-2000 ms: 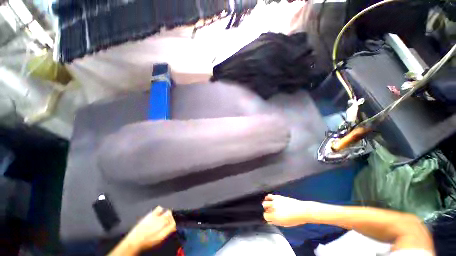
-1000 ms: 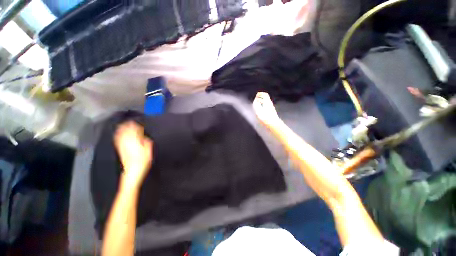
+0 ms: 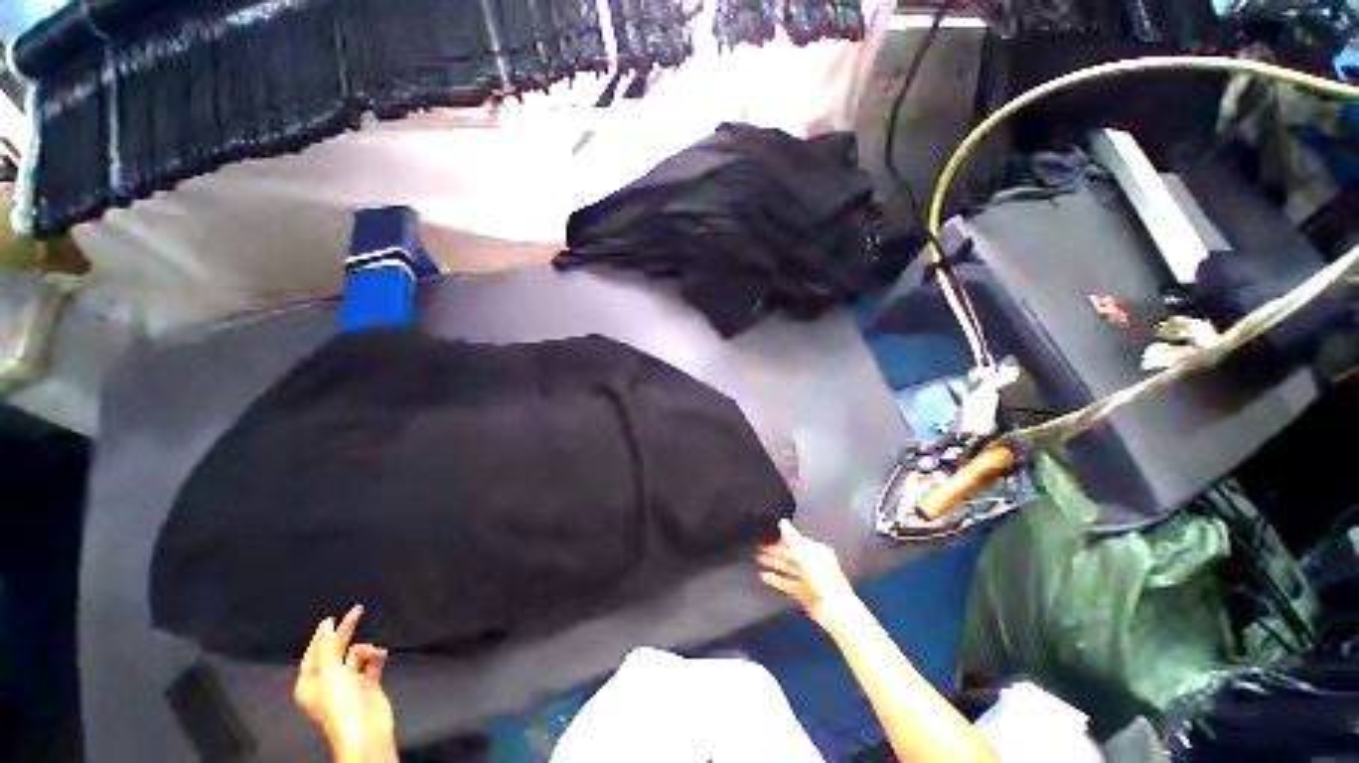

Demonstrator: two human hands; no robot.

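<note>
A black garment (image 3: 432,485) lies spread over the raised pad on the grey table (image 3: 134,492), with a fold line near its right part. The pad is hidden under it. My left hand (image 3: 346,689) is at the garment's near edge, palm partly up, fingers apart, holding nothing. My right hand (image 3: 799,570) is at the garment's near right corner, fingers spread; its fingertips are by the cloth edge, and I see no grip. The steam iron (image 3: 961,485) with its orange-brown handle rests at the table's right end.
A crumpled black pile (image 3: 738,216) lies at the table's back right. A blue block (image 3: 382,271) stands behind the garment. A yellow hose (image 3: 942,187) arches above the iron. A green plastic bag (image 3: 1081,596) is at lower right. A dark phone-like object (image 3: 212,713) lies front left. Black garments (image 3: 373,67) hang behind.
The black garment now covers the pad more smoothly and rounded. My left hand has moved from on the cloth to its near edge. My right hand has come back from the far side to the near right corner.
</note>
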